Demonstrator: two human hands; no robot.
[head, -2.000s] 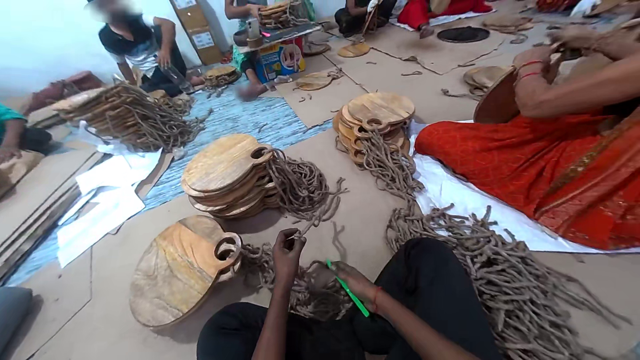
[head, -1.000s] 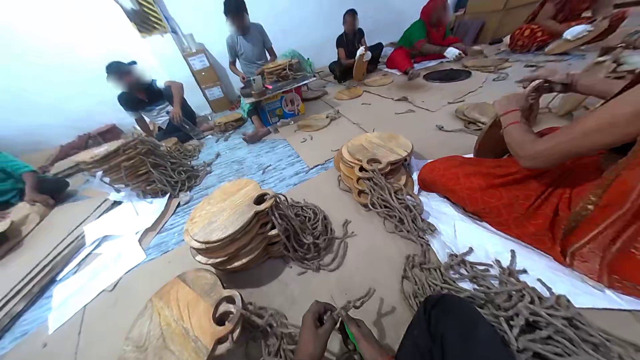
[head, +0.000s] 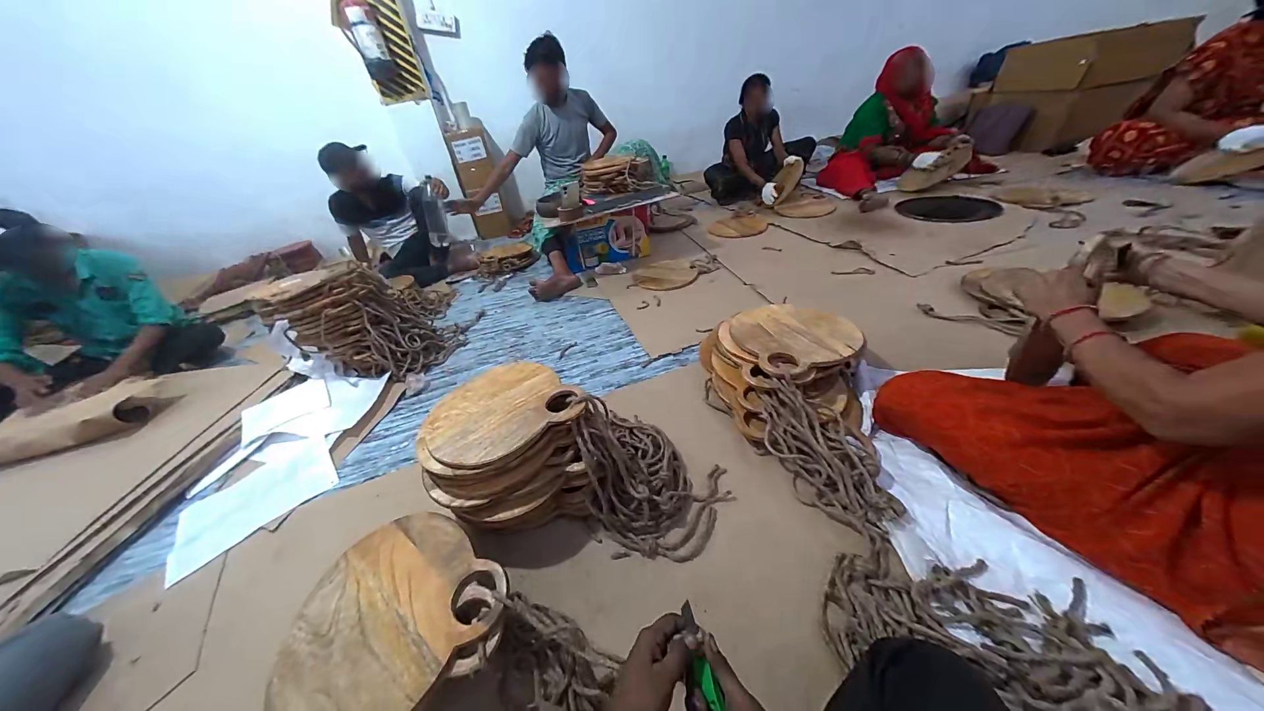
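At the bottom centre, my right hand (head: 729, 681) is closed round the green handle of a utility knife (head: 707, 685), its dark blade pointing up. My left hand (head: 652, 664) has its fingertips together at the blade's base; whether something small is pinched there cannot be told. To the left lie round wooden boards with ring handles (head: 375, 612), grey-brown cords (head: 563, 652) hanging from them. Behind them stands a stack of round boards (head: 494, 425) with cords. Another corded stack (head: 790, 341) is at the centre right. A heap of loose cords (head: 968, 622) lies right of my hands.
Cardboard sheets (head: 770, 513) cover the floor. A person in an orange-red garment (head: 1047, 464) sits close on the right, on white sheeting (head: 948, 523). White papers (head: 257, 494) lie at the left. Several people sit farther back beside more boards and a low table (head: 632, 202).
My hands have come together; they were apart two seconds ago. The cord near my left fingers a second ago is no longer seen there. The view has tilted up.
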